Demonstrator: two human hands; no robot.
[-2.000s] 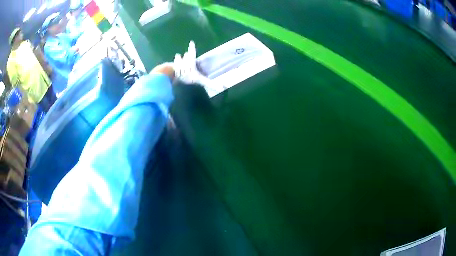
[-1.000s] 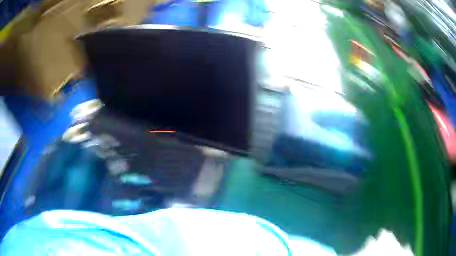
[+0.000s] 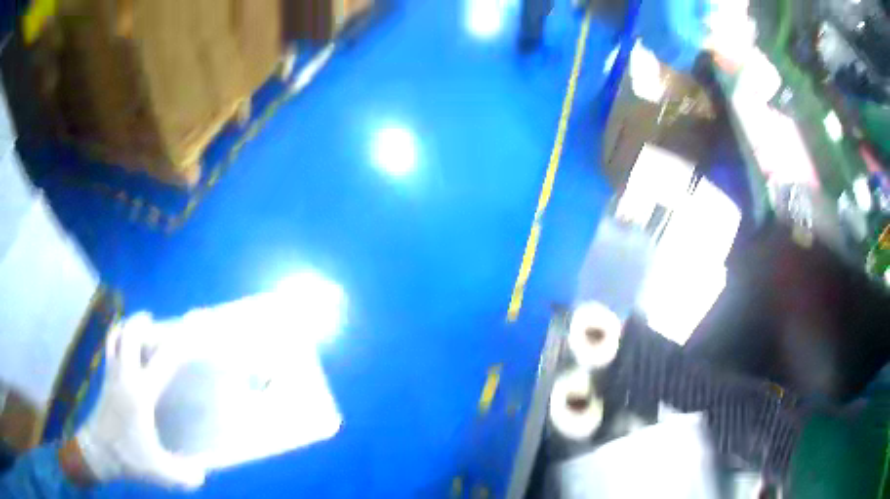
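Note:
My left hand (image 3: pixel 132 419), in a white glove, is at the lower left, its blue sleeve at the frame's edge. It grips the near end of a flat white retail box (image 3: pixel 278 414), held above the blue floor. The box's pale face has a small mark; glare and blur hide other detail. My right hand is not in view.
Brown cartons (image 3: pixel 200 78) stand at the upper left. A white surface (image 3: pixel 34 283) is at the left edge. At right are two label rolls (image 3: pixel 593 334), a ribbed dark keyboard (image 3: pixel 751 390), an open white carton (image 3: pixel 698 258) and a brown carton (image 3: pixel 634 127).
The view has swung from the green bench, past the monitor, to the blue floor. My left hand was at a white box on the bench and now holds a white box above the floor.

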